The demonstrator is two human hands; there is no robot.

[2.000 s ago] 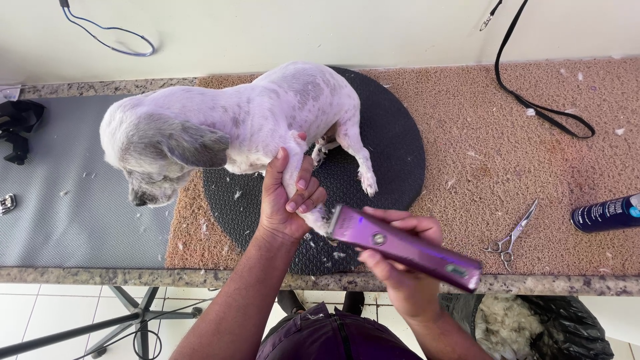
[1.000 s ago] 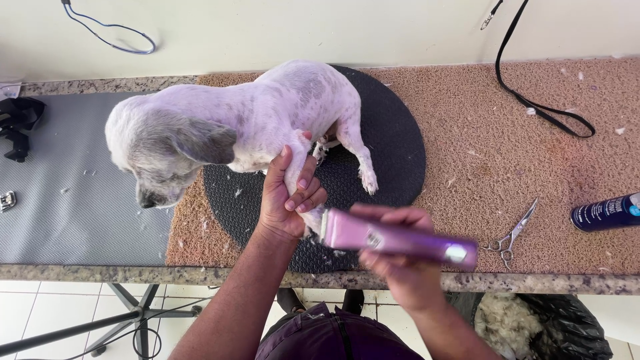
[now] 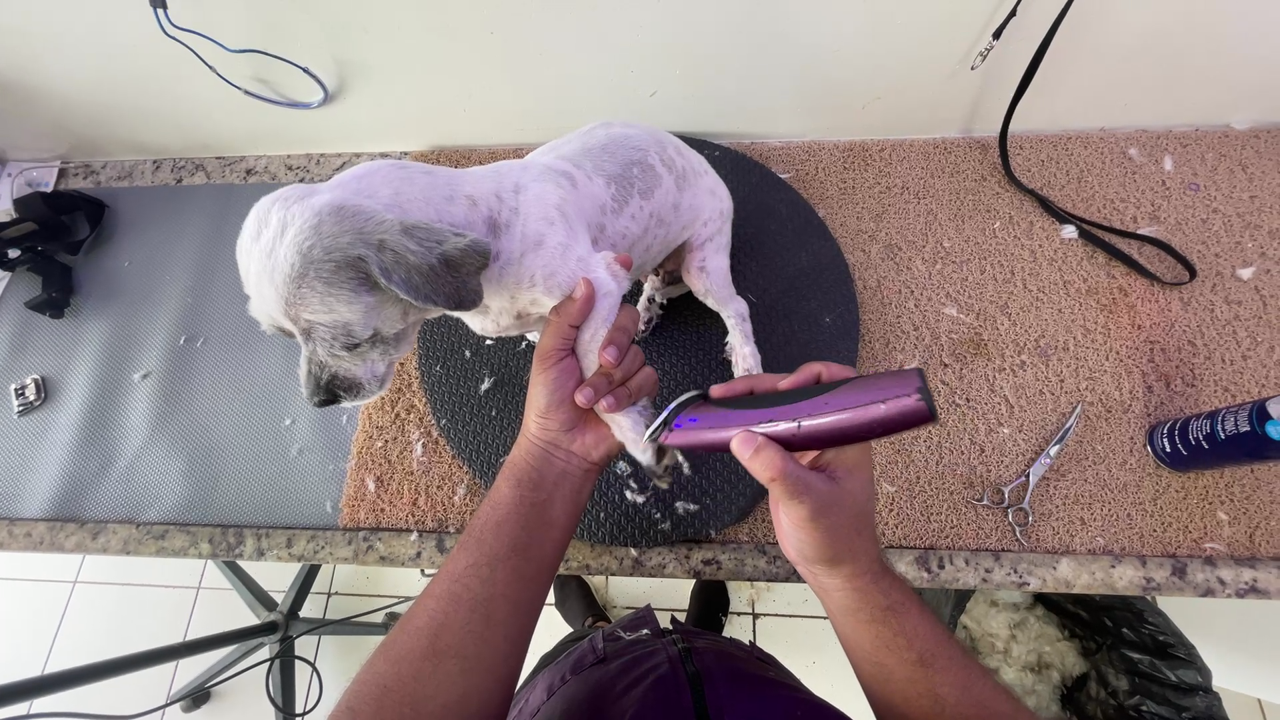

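A closely clipped white dog with grey ears (image 3: 630, 190) is on a round black textured mat (image 3: 800, 270), its head toward the left. My left hand (image 3: 590, 380) grips the dog's front leg (image 3: 602, 320), fingers wrapped around it. In my right hand (image 3: 810, 470) is a purple cordless pet clipper (image 3: 800, 412), its blade against the fur just above the front paw (image 3: 655, 462). Loose tufts of hair lie on the mat below the paw.
Curved grooming shears (image 3: 1035, 470) and a dark blue can (image 3: 1215, 435) lie on the brown looped mat at right. A black lead (image 3: 1020, 150) hangs behind. At left are a clipper blade (image 3: 28, 394) and black straps (image 3: 50, 240). A granite edge (image 3: 960, 568) runs in front.
The clipper has turned in my right hand, so its side with the dark upper strip now shows. My left hand keeps its hold on the leg.
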